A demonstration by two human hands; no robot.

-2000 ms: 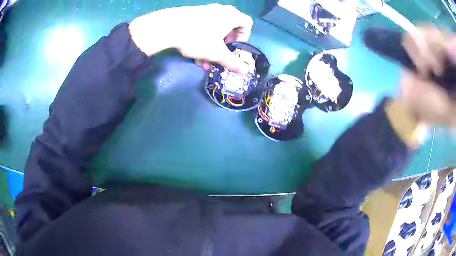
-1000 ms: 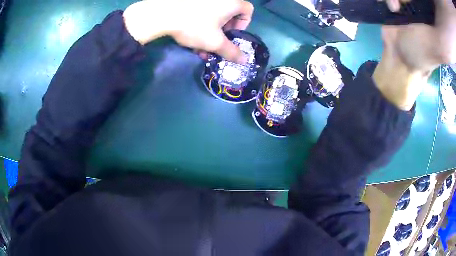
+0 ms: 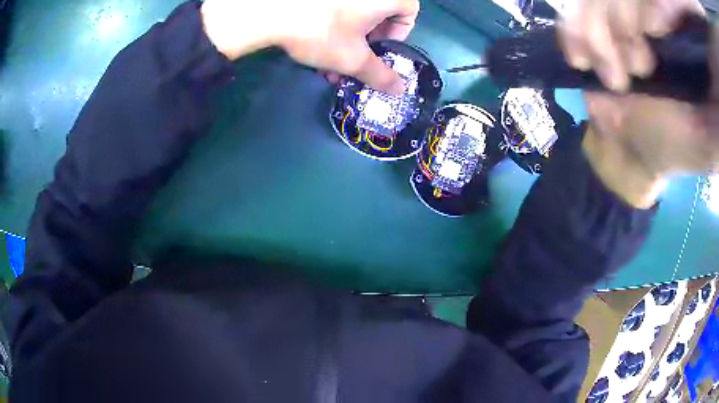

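My left hand [image 3: 319, 35] holds the leftmost black round camera housing [image 3: 347, 134], its fingers over the far edge and on the silvery circuit board [image 3: 380, 112] inside. Yellow and red lead wires [image 3: 379, 142] show at the board's near edge. My right hand [image 3: 631, 86], blurred, grips a black electric screwdriver [image 3: 528, 61] held sideways. Its thin bit points left, just right of the held housing and apart from it. A second housing [image 3: 458, 206] with a board lies beside the first, and a third [image 3: 516, 148] lies further right, partly behind my right sleeve.
The green bench [image 3: 260, 212] lies under the housings. A silver-white screw feeder [image 3: 473, 20] stands at the top edge, partly hidden by the screwdriver and my right hand. A carton of white-and-black camera units [image 3: 631, 364] is at the lower right, below the bench edge.
My right hand has brought the screwdriver from the feeder's side down and left, its bit now showing near the held housing. My left hand stays on the same housing.
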